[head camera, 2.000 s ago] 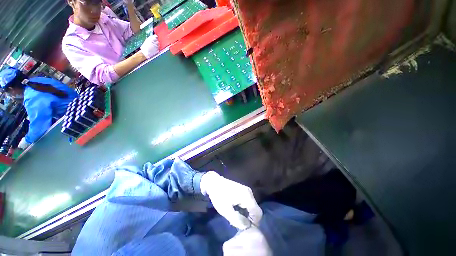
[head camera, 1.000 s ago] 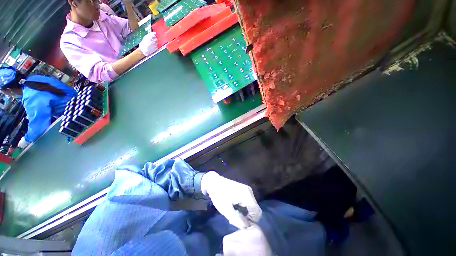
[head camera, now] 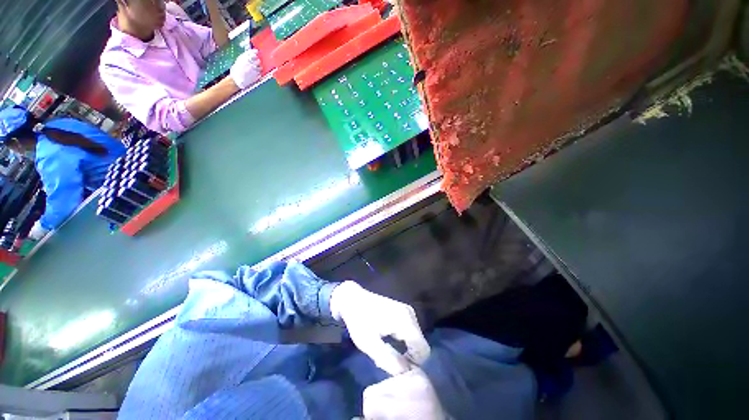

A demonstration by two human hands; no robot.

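My left hand (head camera: 379, 326), in a white knit glove and blue smock cuff, is low in the middle of the view, over my lap. Its thumb and fingers curve round a small dark gap, their tips touching my right hand (head camera: 404, 399). My right hand is also white-gloved and is cut off by the bottom edge, its fingers mostly hidden. I cannot tell whether anything is between the fingertips. The nearest circuit board (head camera: 374, 107) lies on the green-topped line, pads up, partly hidden behind the red-brown flap (head camera: 526, 82).
Metal rail (head camera: 353, 225) edges the line (head camera: 246, 180). Red foam slabs (head camera: 345, 49) lie by the board. Black capacitors (head camera: 135, 180) stand in rows at left. Opposite, a person in pink (head camera: 152, 74) holds a board; another wears blue (head camera: 70, 172). Dark green surface (head camera: 657, 246) at right.
The flap and nearby board shift very slightly in the view. My hands stay together in nearly the same place. The person in pink has moved the head a little.
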